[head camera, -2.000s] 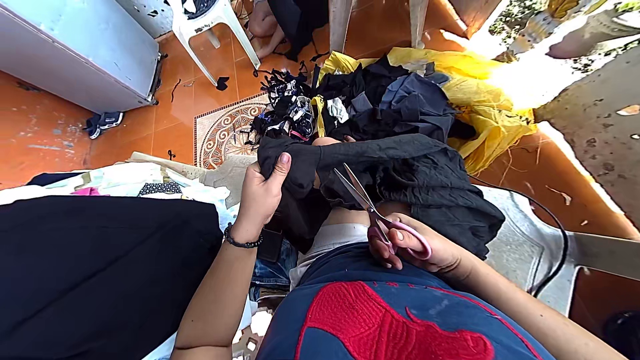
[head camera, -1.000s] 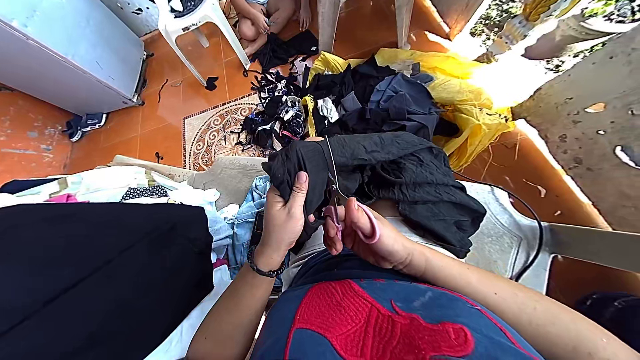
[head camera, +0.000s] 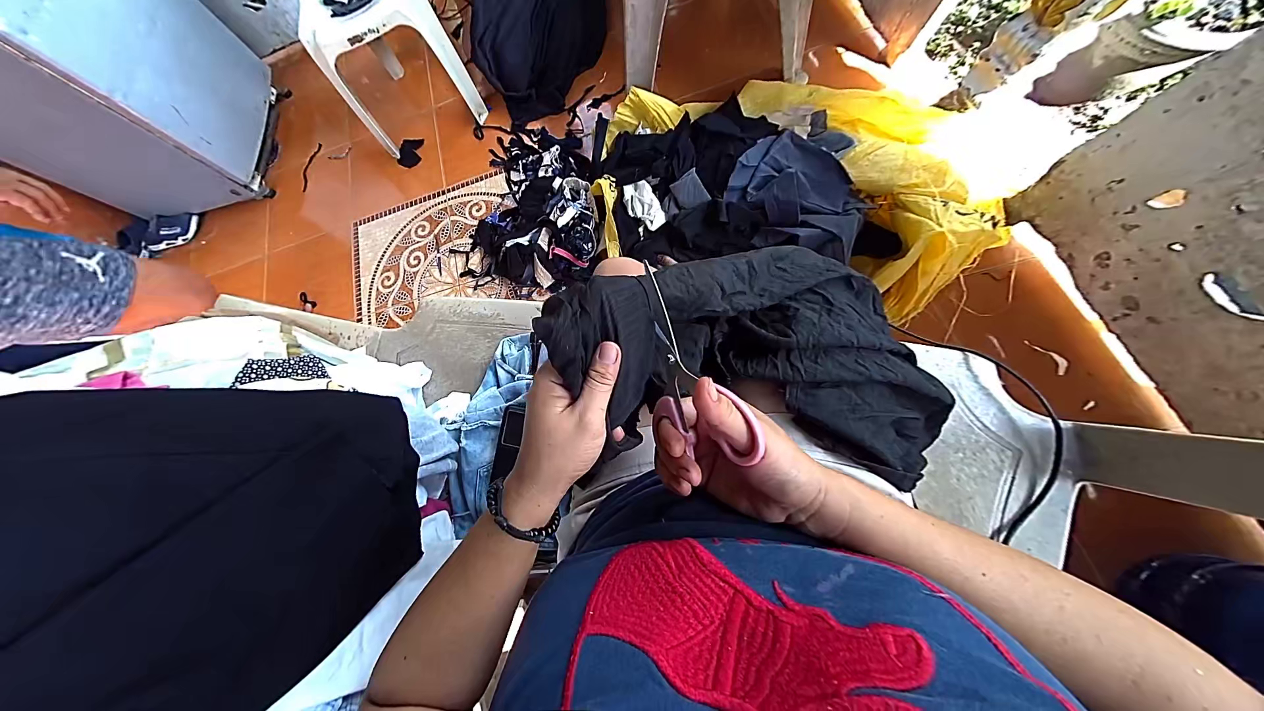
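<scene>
Black cloth lies across my lap and over my knee. Its left end is bunched in my left hand, thumb on top, with a dark beaded bracelet on that wrist. My right hand has its thumb and fingers in the pink handles of a pair of scissors. The scissors' blades are parted and point away from me at the black cloth, just right of my left hand. Whether cloth lies between the blades, I cannot tell.
Dark cloth scraps and larger dark pieces lie on the floor by a yellow plastic bag. Folded black fabric tops the clothes at left. Another person's arm reaches in there. A white plastic chair stands beyond.
Another person's arm has come into view at the left. The person seated at the top a second ago is out of sight. My hands still hold the cloth and scissors.
</scene>
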